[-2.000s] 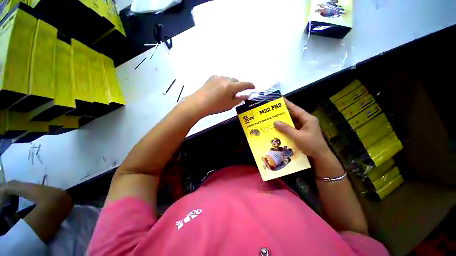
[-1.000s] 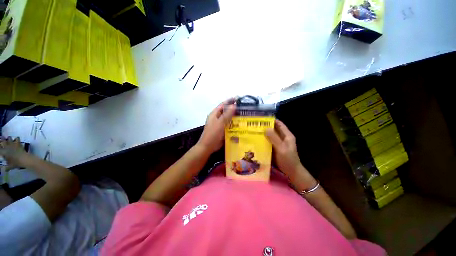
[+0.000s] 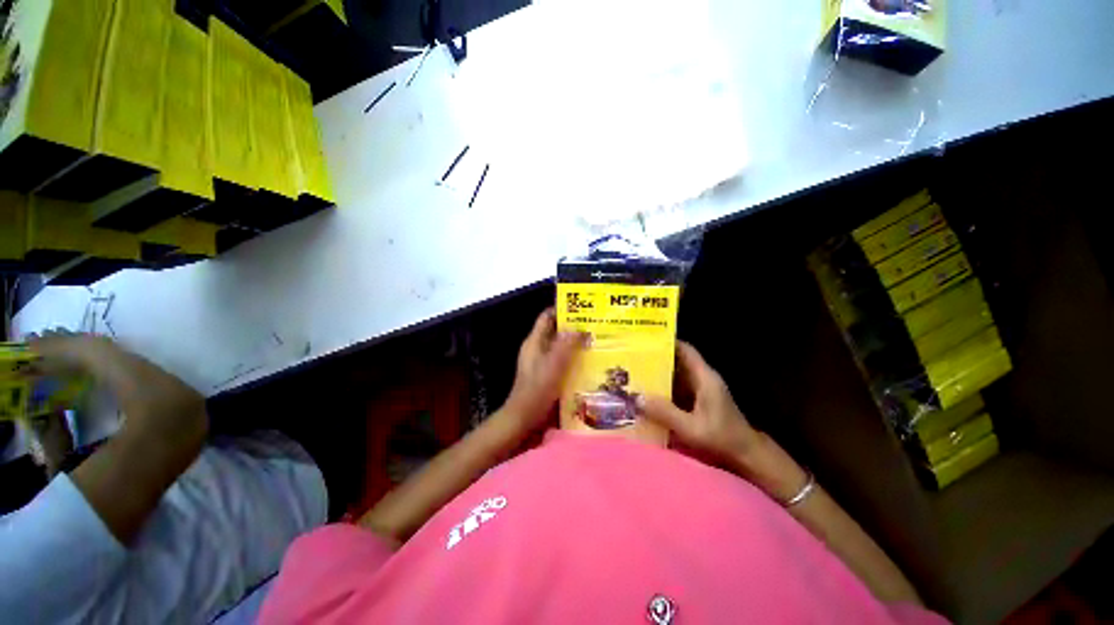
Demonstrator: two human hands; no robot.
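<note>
A yellow retail box (image 3: 619,336) with a black top band and "M22 PRO" print stands upright against my chest. Shiny clear film of a poly bag (image 3: 684,244) shows around its top and past its right corner. The black hang tab (image 3: 626,248) sticks up at the top. My left hand (image 3: 544,370) holds the box's left edge. My right hand (image 3: 709,405) holds its right edge, with the thumb on the front. The lower end of the box is hidden by the pink shirt.
Unbagged boxes (image 3: 171,110) stack at the left of the white bench (image 3: 379,263). A bagged box (image 3: 886,31) lies at the back right. Black strips (image 3: 467,173) lie on the bench. A brown carton (image 3: 977,519) below right holds yellow boxes. Another person's arm (image 3: 147,409) is at left.
The box has swung from tilted to upright and moved nearer my chest. My left hand has come down from the box's top onto its left side. The neighbouring person now holds something yellow.
</note>
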